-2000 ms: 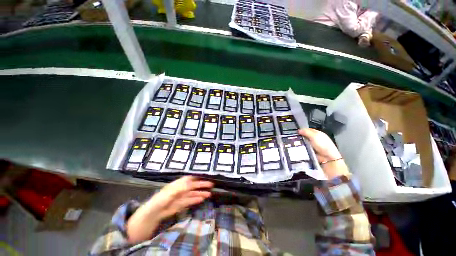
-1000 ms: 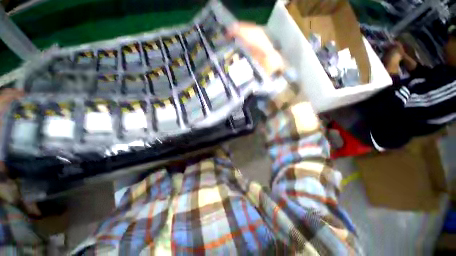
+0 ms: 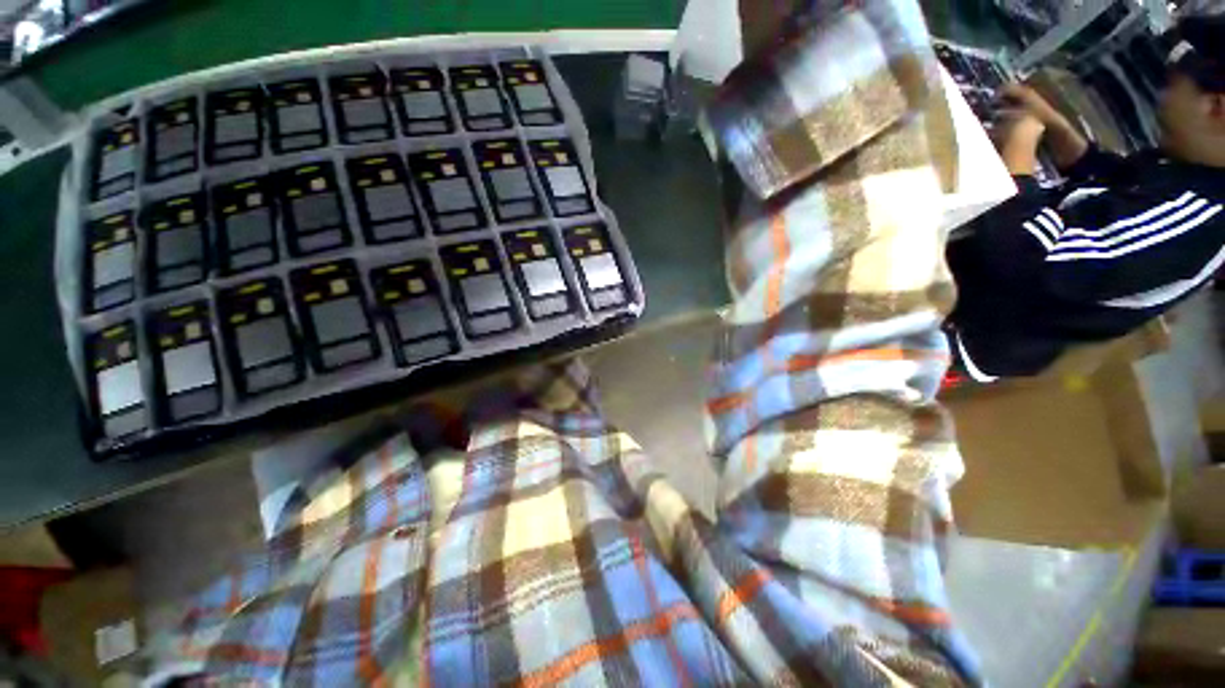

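Observation:
A whitish blister tray [image 3: 323, 249] lies on the dark green worktop at the left, holding three rows of black device units [image 3: 336, 316] with grey or white panels and yellow marks at one end. Two small stacks of grey pads [image 3: 644, 78] stand on the worktop right of the tray. My right plaid sleeve reaches up over the white parts box [image 3: 978, 148] and hides most of it; my right hand is not visible beyond the sleeve. My left hand is out of the picture.
The green conveyor [image 3: 296, 30] runs along the back behind a pale rail. A person in a black striped jacket [image 3: 1088, 255] works at the right. An open brown carton [image 3: 1055, 444] is on the floor at the right, with a blue crate [image 3: 1193, 575] beyond it.
The tray was lifted and tilted in both hands one second ago; it now lies flat on the worktop, let go. My right arm has moved up and right over the box, and my left hand has left view.

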